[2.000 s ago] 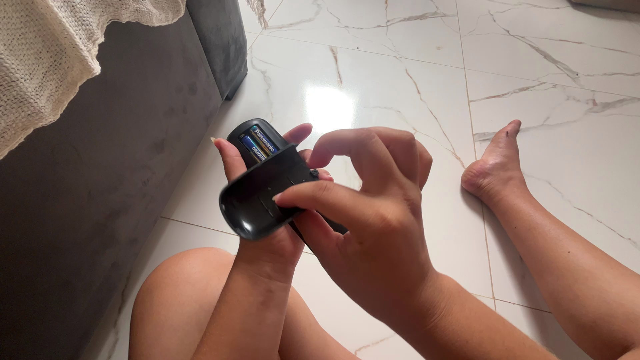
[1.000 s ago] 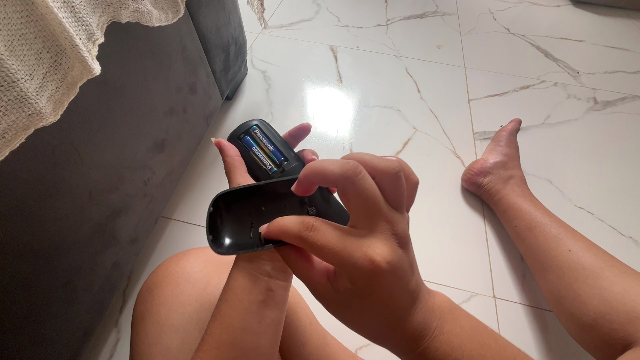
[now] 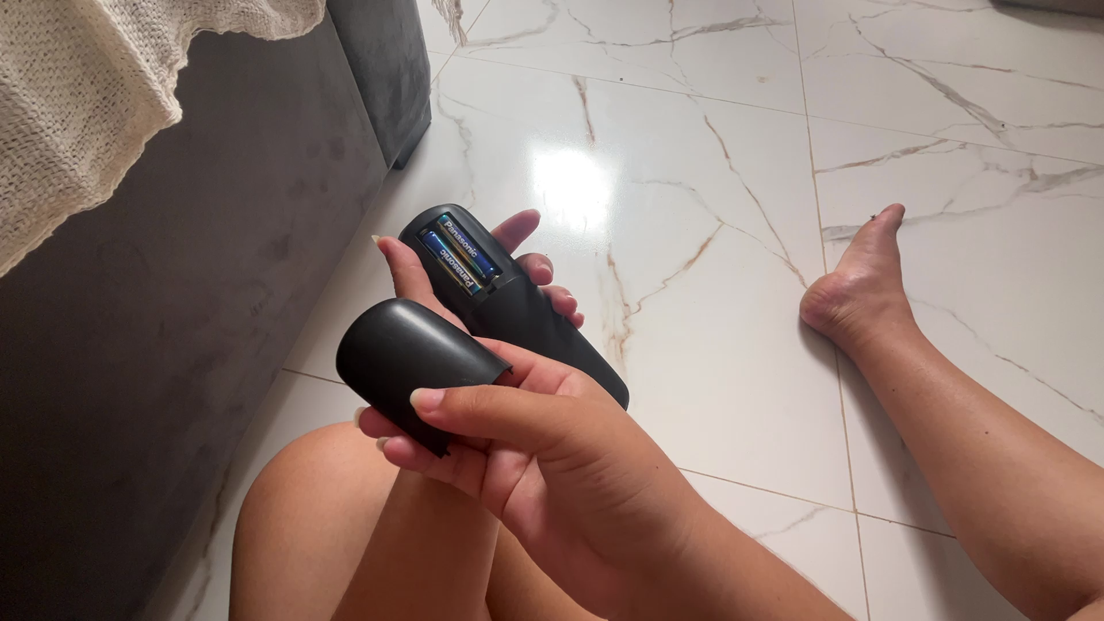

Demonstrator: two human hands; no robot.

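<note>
A black remote control (image 3: 552, 332) lies back side up in my left hand (image 3: 414, 272), its battery compartment uncovered. Two blue Panasonic batteries (image 3: 460, 254) sit side by side in that compartment, their lettering facing opposite ways. My right hand (image 3: 552, 440) pinches the black plastic battery cover (image 3: 410, 362) between thumb and fingers, with its smooth outer face up. The cover is apart from the open compartment, nearer to me and lower left of it. My right hand and the cover hide the palm of my left hand and part of the remote's lower edge.
A dark grey upholstered sofa (image 3: 216, 172) stands on the left, with a cream woven throw (image 3: 86, 112) hanging over it. Below is a white marble-look tile floor (image 3: 724, 362). My bent knee (image 3: 302, 517) is at the lower left, and my bare foot (image 3: 858, 285) rests on the right.
My right hand has turned the battery cover over, from its hollow inner face to its smooth outer face. The batteries and more of the remote's body now show. My left hand has stayed about in place.
</note>
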